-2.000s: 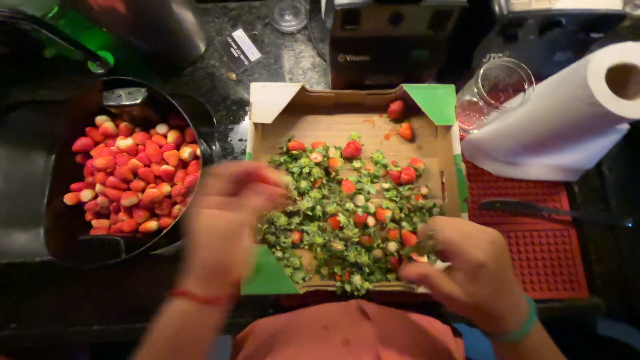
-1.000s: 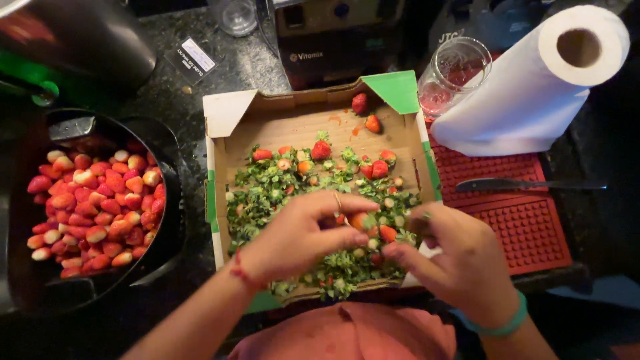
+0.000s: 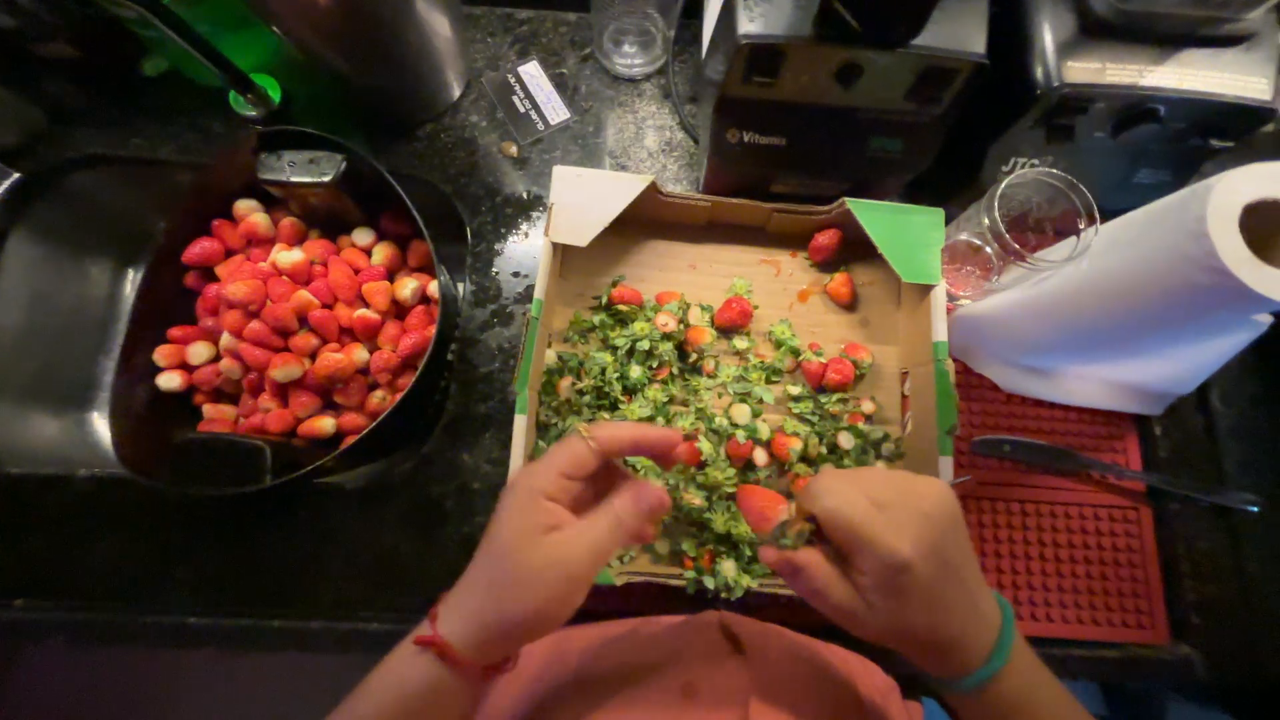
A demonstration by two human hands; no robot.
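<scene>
A cardboard box [image 3: 740, 240] with green and white corners holds many strawberry leaf tops [image 3: 640, 375] and several whole strawberries. Over its near right part, my right hand [image 3: 880, 560] grips a strawberry [image 3: 762, 508] between thumb and fingers; small dark bits, perhaps its leaves, show at the fingertips. My left hand [image 3: 580, 530] is to the left, fingers apart and holding nothing, its fingertips above the leaf tops. A black pot [image 3: 445, 300] at the left contains many red strawberries without leaves [image 3: 300, 330].
The pot sits in the sink [image 3: 60, 330]. Right of the box are a paper towel roll [image 3: 1120, 290], a glass [image 3: 1040, 220] and a knife [image 3: 1110, 470] on a red textured mat [image 3: 1070, 560]. Blender bases [image 3: 800, 120] stand behind. A small card [image 3: 530, 100] bears writing.
My left hand, blurred near the box's left side two seconds ago, came to my right hand and has since moved apart from it to the left. The view has shifted.
</scene>
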